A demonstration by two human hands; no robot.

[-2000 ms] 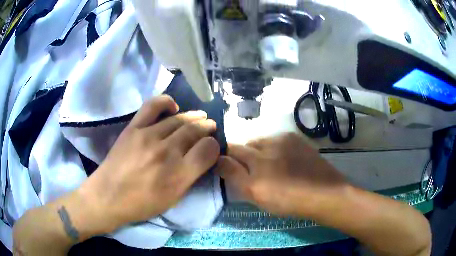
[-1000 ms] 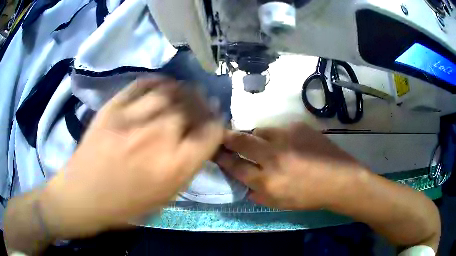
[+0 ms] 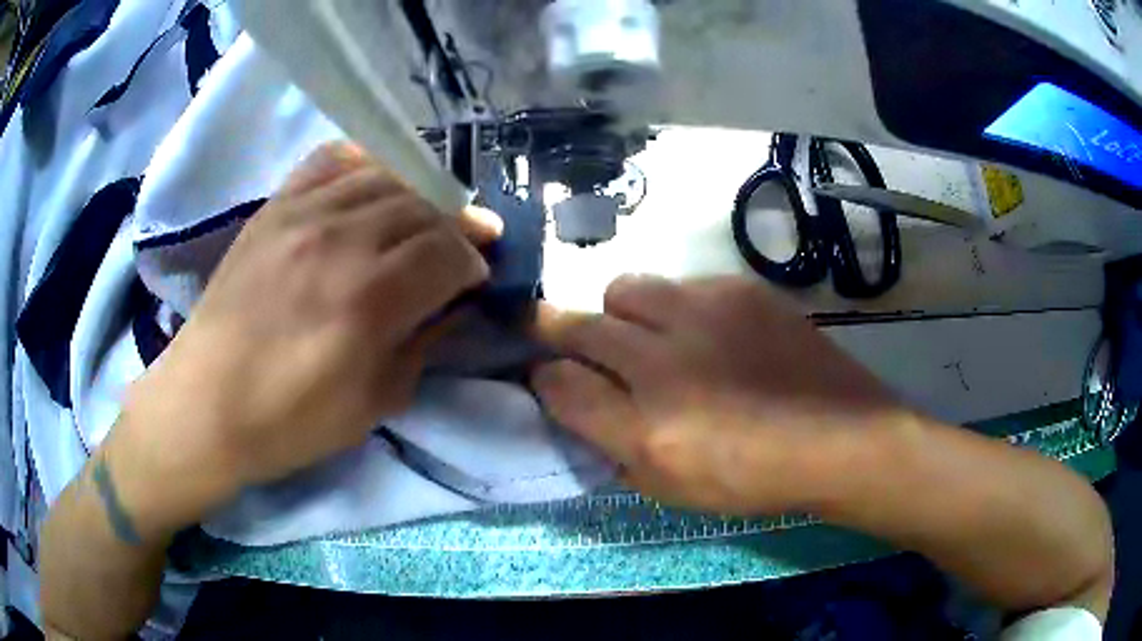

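My left hand (image 3: pixel 332 294) lies on the cloth left of the needle area, its fingertips on the dark fabric panel (image 3: pixel 511 257). My right hand (image 3: pixel 714 382) pinches the near edge of the dark fabric between thumb and fingers, just in front of the presser area. The light fabric panel (image 3: pixel 438 438) lies under and in front of my left hand. More light fabric with dark strips spreads in folds at the left. The machine head's lower parts stand just beyond the dark fabric; the needle tip cannot be made out.
Black-handled scissors (image 3: pixel 820 232) lie right of the needle area, with a slim pale tool (image 3: pixel 902 204) across them. A white-grey knob (image 3: pixel 585 219) sits low on the machine. The green ruler strip (image 3: pixel 463 557) runs along the front edge. Small metal loops (image 3: pixel 1102 388) are at far right.
My left hand has blurred across the cloth, then settled near the presser area. More light fabric shows before my hands, and its near edge has shifted. My right hand still pinches the edge.
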